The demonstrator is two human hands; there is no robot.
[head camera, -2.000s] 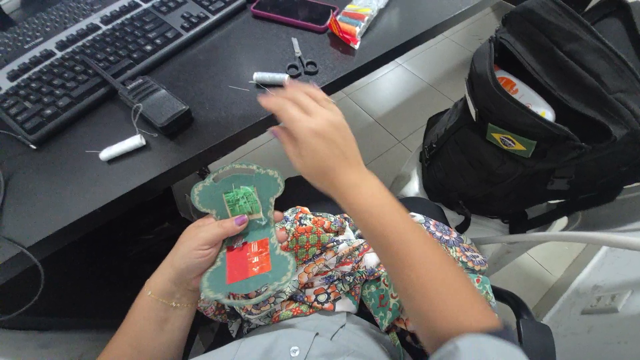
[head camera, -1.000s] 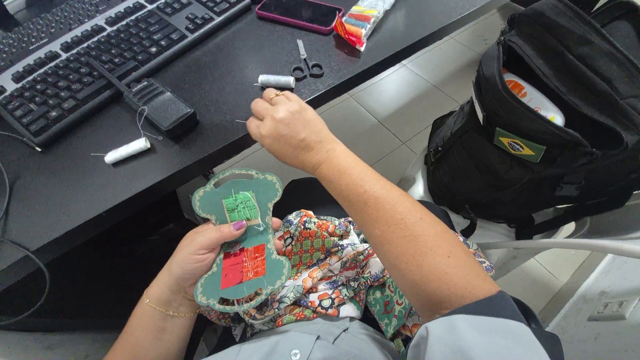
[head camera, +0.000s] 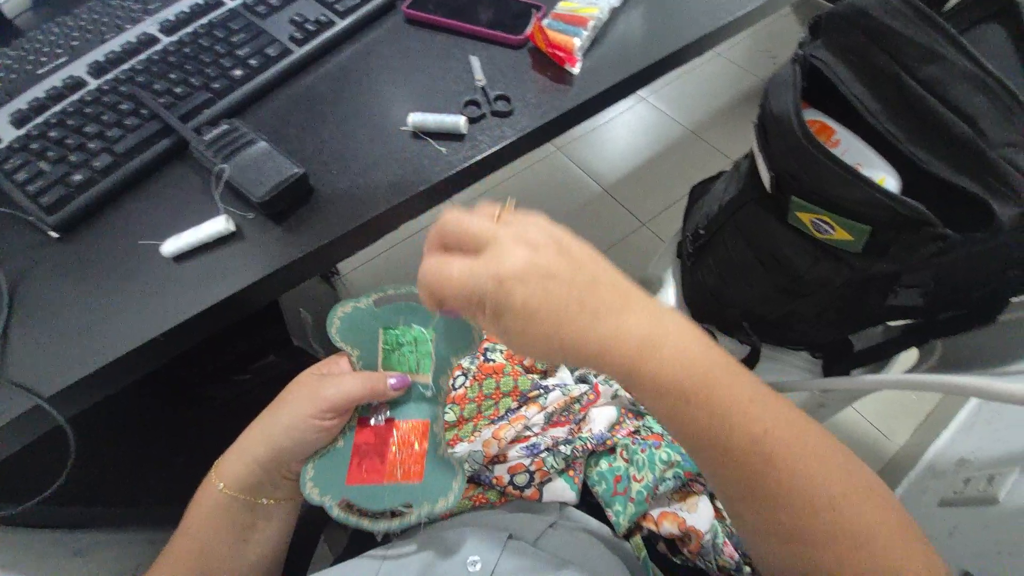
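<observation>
My left hand (head camera: 324, 408) holds a green scalloped card (head camera: 408, 400) over my lap, its thumb across the middle. A packet of green thread or beads (head camera: 408, 350) sits above the thumb, and a red and orange patch (head camera: 390, 452) below it. My right hand (head camera: 500, 272), slightly blurred, is raised at the card's upper right edge with fingers pinched; whatever lies between the fingertips is too small to tell. On the desk are a white thread spool (head camera: 437, 123) beside small black-handled scissors (head camera: 485, 92), and another white spool (head camera: 198, 235) at the left.
A keyboard (head camera: 160, 88), a two-way radio (head camera: 248, 164), a phone in a magenta case (head camera: 472, 18) and a packet of coloured threads (head camera: 572, 28) lie on the black desk (head camera: 352, 152). Patterned fabric (head camera: 552, 424) covers my lap. An open black backpack (head camera: 848, 200) stands at the right.
My right hand has come down from near the desk-edge spool to the card's upper right. My left hand still holds the card.
</observation>
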